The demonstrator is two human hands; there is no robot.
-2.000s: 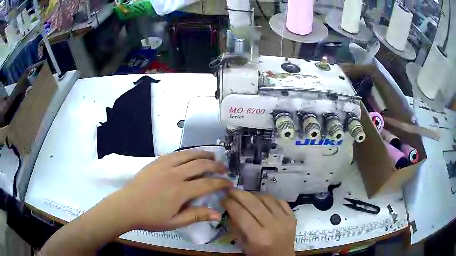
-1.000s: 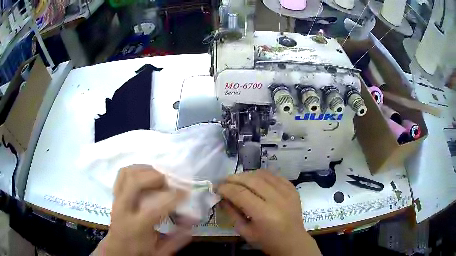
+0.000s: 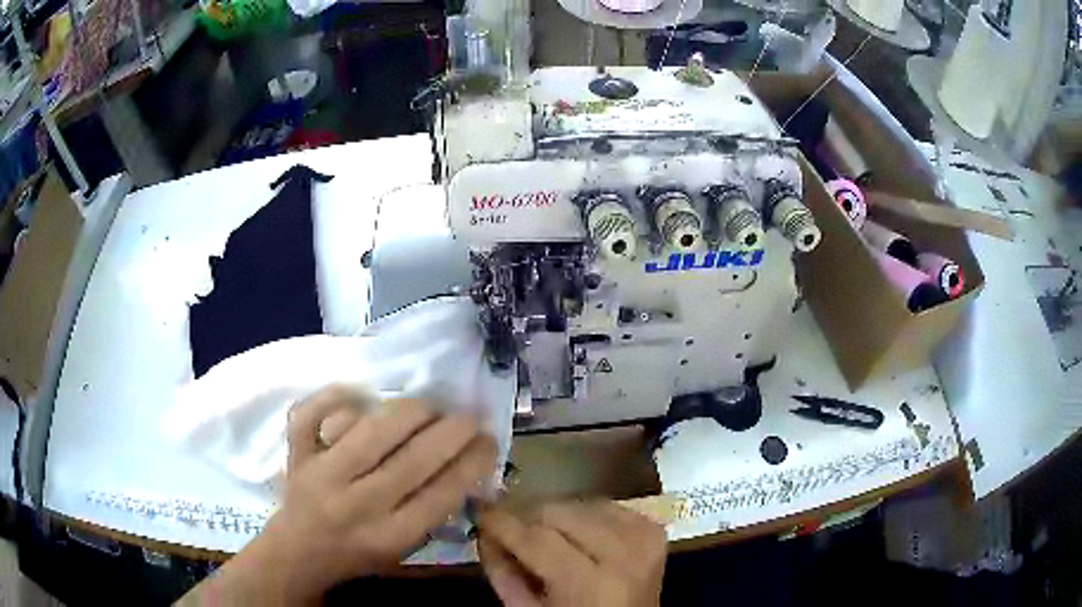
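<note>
A white cut panel (image 3: 255, 397) lies bunched on the cloth plate and table, reaching to the presser foot and needle area (image 3: 504, 320) of the overlock machine (image 3: 700, 320). My left hand (image 3: 386, 474) lies on the panel, fingers bent over its front part. My right hand (image 3: 575, 548) is at the table's front edge, its fingertips pinching the panel's near edge, close to my left fingertips. The pinched edge is partly hidden and blurred. A dark cut panel (image 3: 261, 279) lies flat left of the machine, its lower end against the white panel.
Thread snips (image 3: 838, 411) lie right of the machine. An open carton (image 3: 872, 320) with pink thread spools (image 3: 904, 282) stands beyond them. Thread cones (image 3: 979, 77) stand behind. Another carton (image 3: 42, 279) is at the far left. The table has an opening before the machine.
The white panel has come off the needle area's front and spread over the table to the left. My left hand has turned palm down onto it. The view has shifted right.
</note>
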